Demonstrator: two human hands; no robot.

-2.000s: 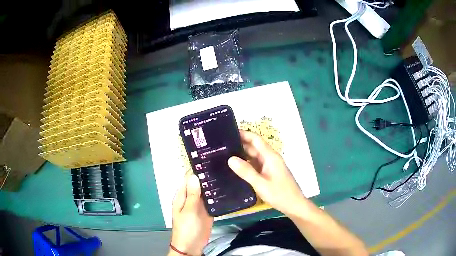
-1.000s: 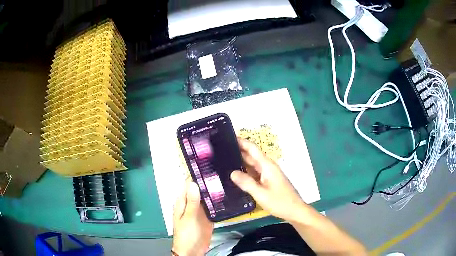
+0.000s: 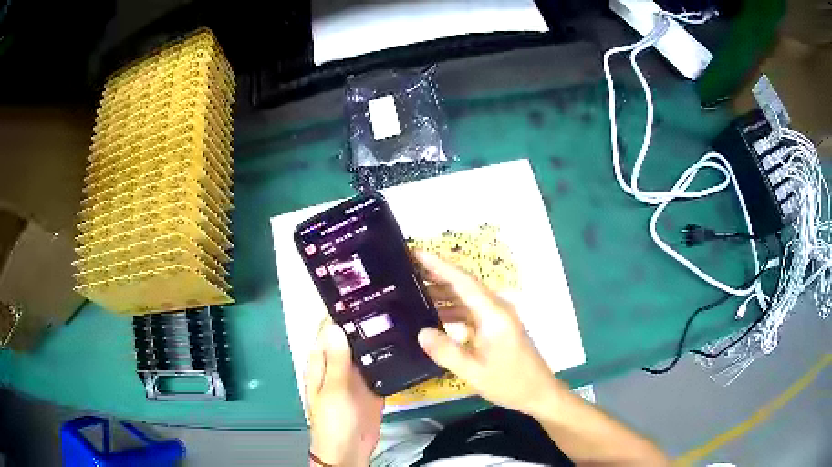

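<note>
My left hand (image 3: 343, 388) holds a black smartphone (image 3: 372, 301) from its lower left side, tilted, with its lit screen facing up. My right hand (image 3: 488, 342) is at the phone's right edge, its thumb by the lower right of the screen and its fingertips along the edge; how much they grip is partly hidden. Under the phone and hands, a yellow circuit board panel (image 3: 488, 255) with small dark parts lies on a white work sheet (image 3: 547, 274). The phone and hands cover much of the panel.
A yellow panel stack (image 3: 150, 182) stands at left on a black slotted rack (image 3: 182, 351). A shiny component bag (image 3: 392, 123) lies behind the sheet. A white cable (image 3: 616, 137), black hub (image 3: 757, 173) and black plug (image 3: 698, 235) are at right.
The phone has shifted left and tilted more, uncovering more of the panel at its right. The screen content has changed. My right fingers have moved left with the phone's edge.
</note>
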